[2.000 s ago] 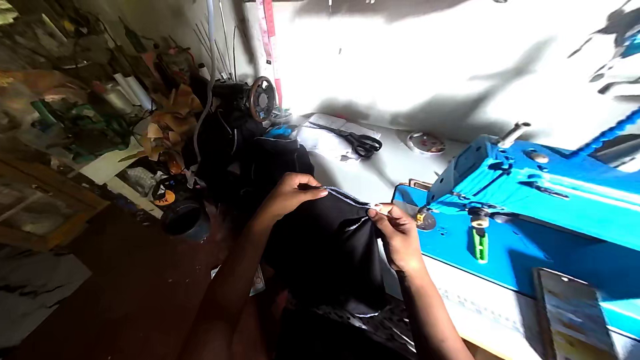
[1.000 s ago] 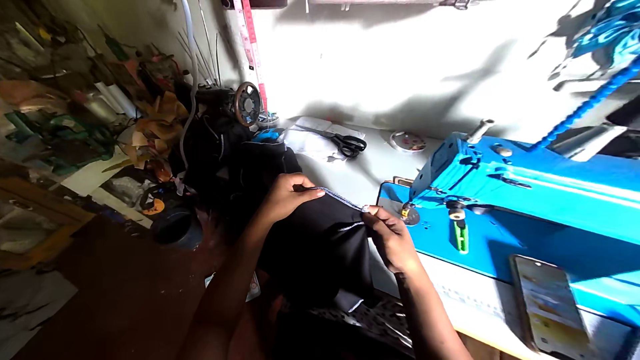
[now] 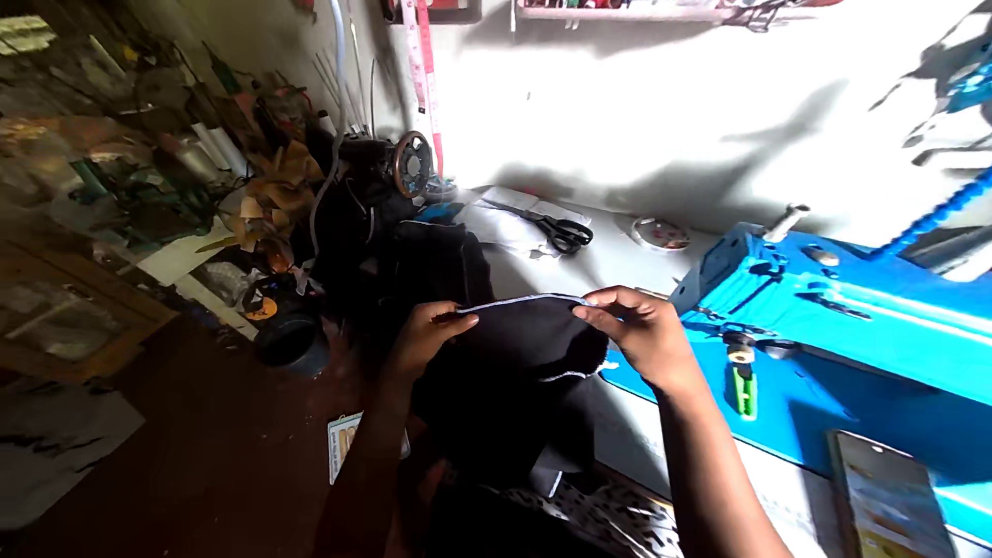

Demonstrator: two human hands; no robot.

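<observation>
Black fabric (image 3: 511,349) with a pale overlocked edge hangs between my two hands, its upper edge stretched in a slight arch. My left hand (image 3: 430,333) pinches that edge at its left end between thumb and fingers. At the right end, my right hand (image 3: 639,329) grips the same edge. The lower part of the cloth falls over my lap, where a second pale-stitched edge shows. To the right of my right hand stands a blue sewing machine (image 3: 876,302).
Black-handled scissors (image 3: 566,232) lie on white paper near a round dish (image 3: 660,232). A green thread snipper (image 3: 745,391) and a phone (image 3: 891,496) rest on the machine bed. A dark machine with a handwheel (image 3: 412,163) stands behind at left; a bucket (image 3: 291,345) is on the floor.
The cloth's edge between my hands, slanting down to the right before, is now nearly level and arched. My right hand has risen relative to my left.
</observation>
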